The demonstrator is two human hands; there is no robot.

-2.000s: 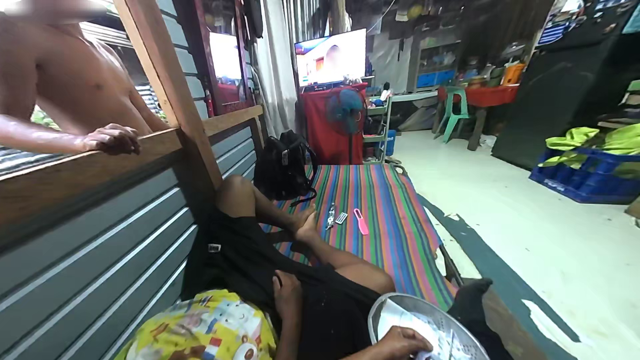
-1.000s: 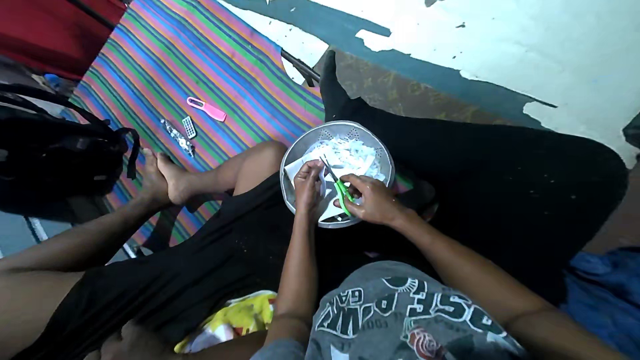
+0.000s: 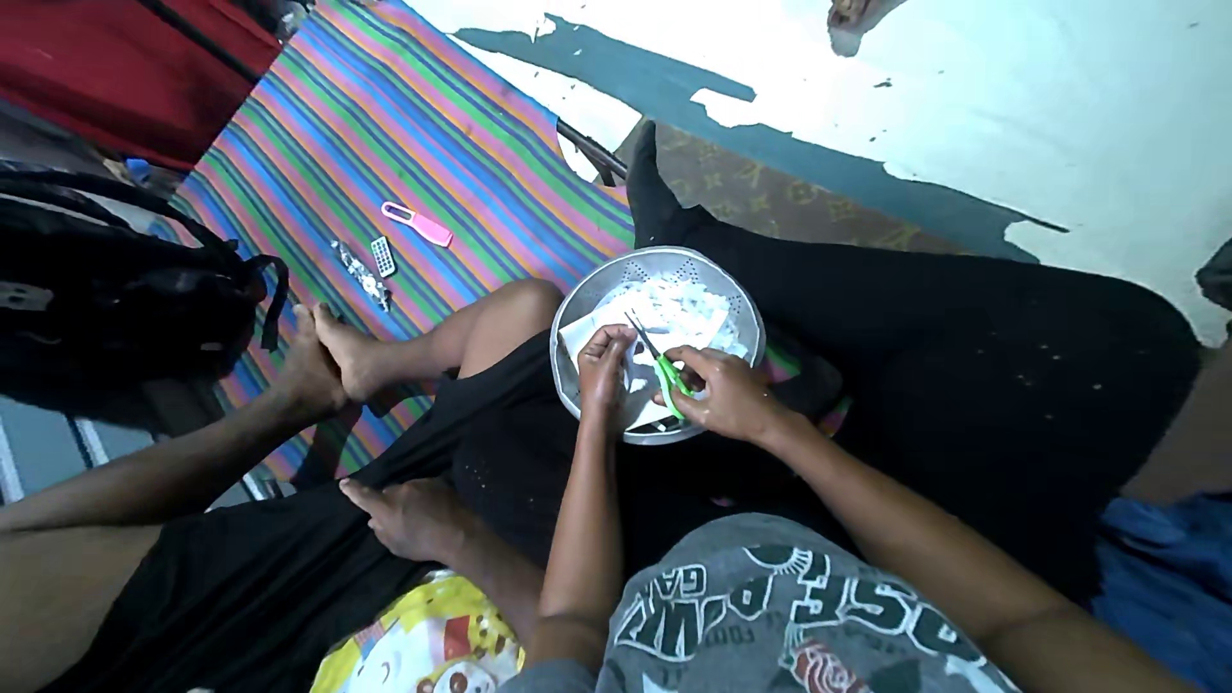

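Note:
A round metal colander (image 3: 576, 289) rests on my lap, holding a heap of thin white and pale blue strips (image 3: 679, 300) and a flat white sheet (image 3: 581, 333). Over its near part, my right hand (image 3: 717, 390) grips green-handled scissors (image 3: 668, 378), whose blades point up and left. My left hand (image 3: 606, 361) is just left of the blades, its thumb and fingertips pinched together; whether a small piece is between them cannot be told.
Another person's bare feet (image 3: 351, 361) and hand (image 3: 409, 515) are at the left. A pink-handled item (image 3: 417, 223), a small remote control (image 3: 383, 257) and a crumpled foil strip (image 3: 361, 277) lie on the striped mat (image 3: 462, 125). A black backpack (image 3: 106, 298) stands beyond.
Two seconds ago one hand was at the colander's sheet and no scissors showed; now both hands are over it with the scissors. The view has swung sharply down.

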